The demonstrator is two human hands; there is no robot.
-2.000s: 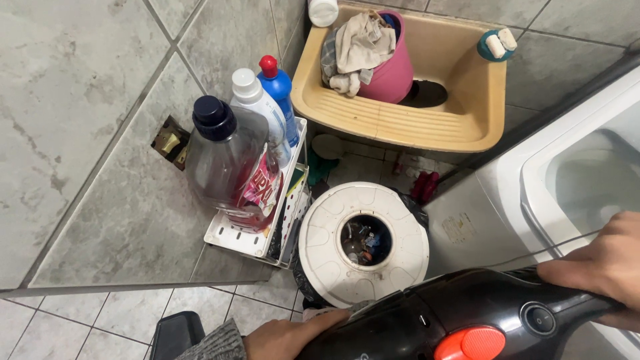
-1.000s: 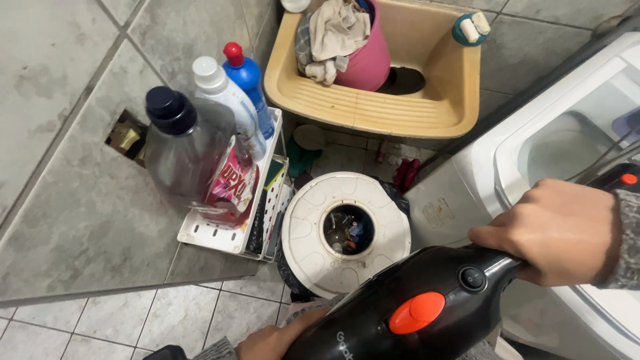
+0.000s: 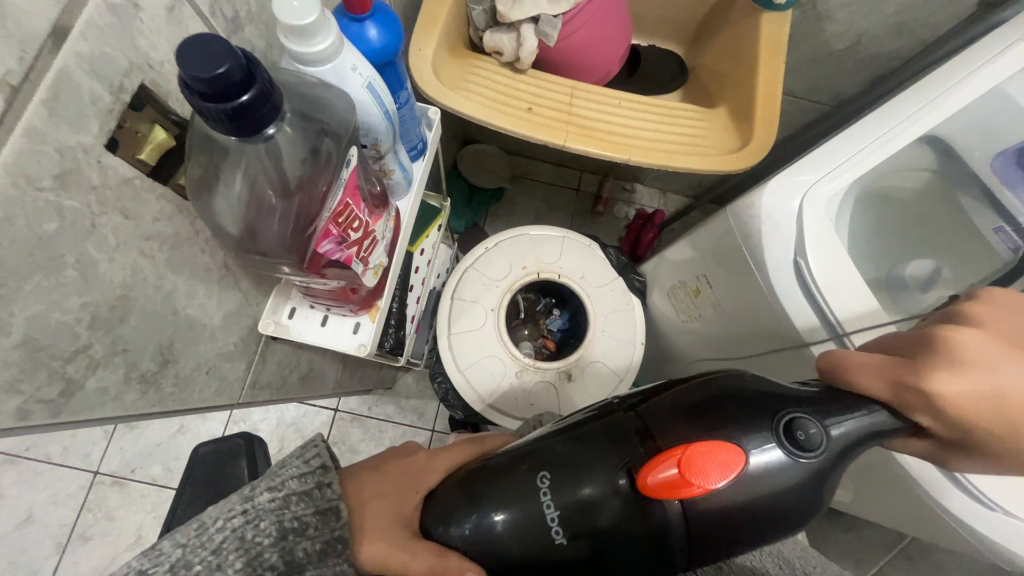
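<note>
A black Gaabor vacuum cleaner body with an orange-red button and a round power switch lies across the lower right. My right hand is closed around its narrow handle end. With fingers spread over its wide front end, my left hand grips the housing; part of that hand is hidden beneath it. Just beyond the vacuum stands a bin with a round white lid; small litter shows through the hole in its middle. A thin cord runs near my right hand.
Detergent bottles, one large with red liquid, stand on a white perforated rack at left. A beige sink holds a pink bucket and cloths. A white washing machine is at right. A black object is low at left.
The vacuum has tilted and now covers more of the lower right, with both hands still on it. The view has moved closer to the bin and rack.
</note>
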